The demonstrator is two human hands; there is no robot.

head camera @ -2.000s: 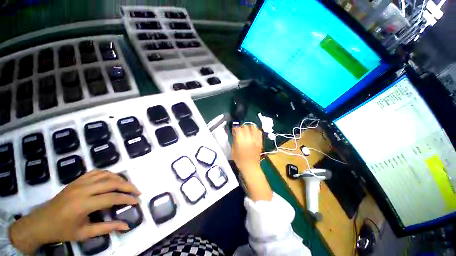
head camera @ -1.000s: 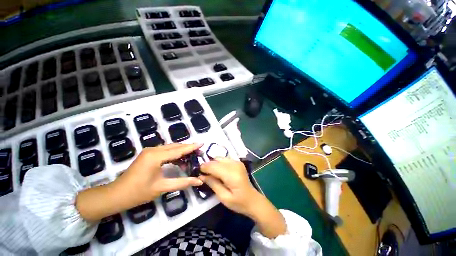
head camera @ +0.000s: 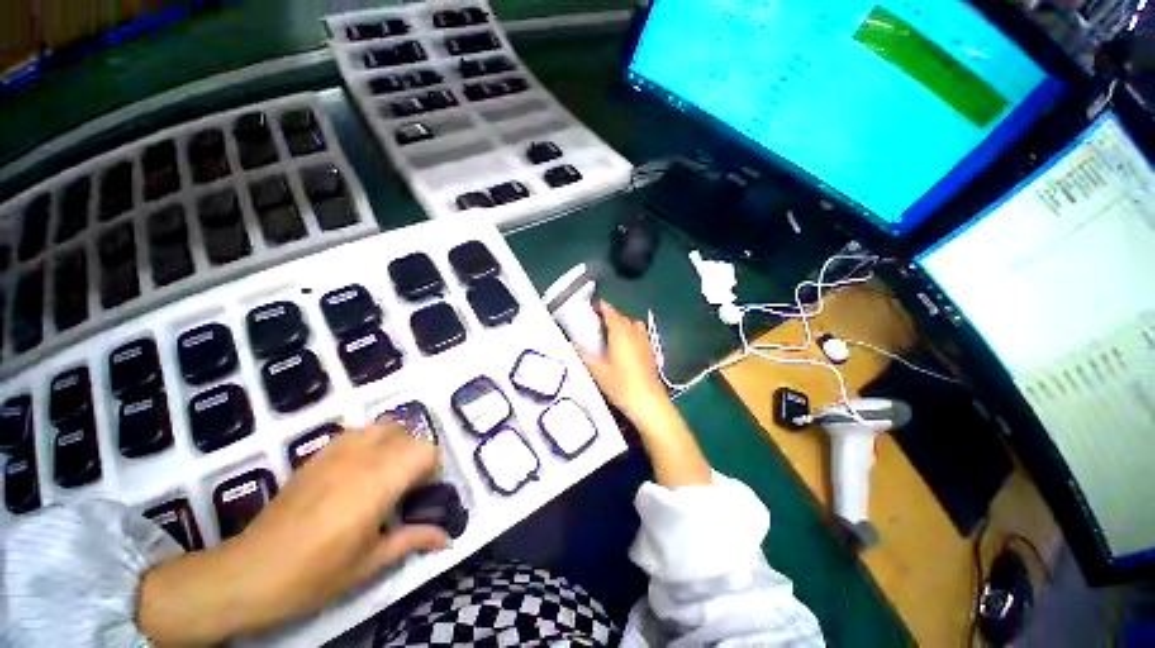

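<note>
A large white tray (head camera: 298,260) of black rounded-square units lies in front of me. My left hand (head camera: 323,513), blurred, is over its lower rows, with thumb and fingers around a black unit (head camera: 433,509); I cannot tell whether it grips it. Another unit is partly under my fingers. Near the tray's right end, a dark unit (head camera: 481,405) with a pale patch lies beside three pale squares with dark outlines, one at the edge (head camera: 566,425). My right hand (head camera: 623,363) is closed around the handle of a white barcode scanner (head camera: 578,310) by the tray's right edge.
Two more filled trays stand behind, at left (head camera: 355,203) and centre (head camera: 437,190). A black mouse (head camera: 635,246), white cables (head camera: 773,344), a connected black unit (head camera: 792,408) and a second scanner (head camera: 851,468) lie at right. Two monitors (head camera: 811,95) stand beyond.
My hands, together over a unit at the tray's right end a second ago, are apart. My right hand has moved to the scanner. My left has moved left and down to the lower rows.
</note>
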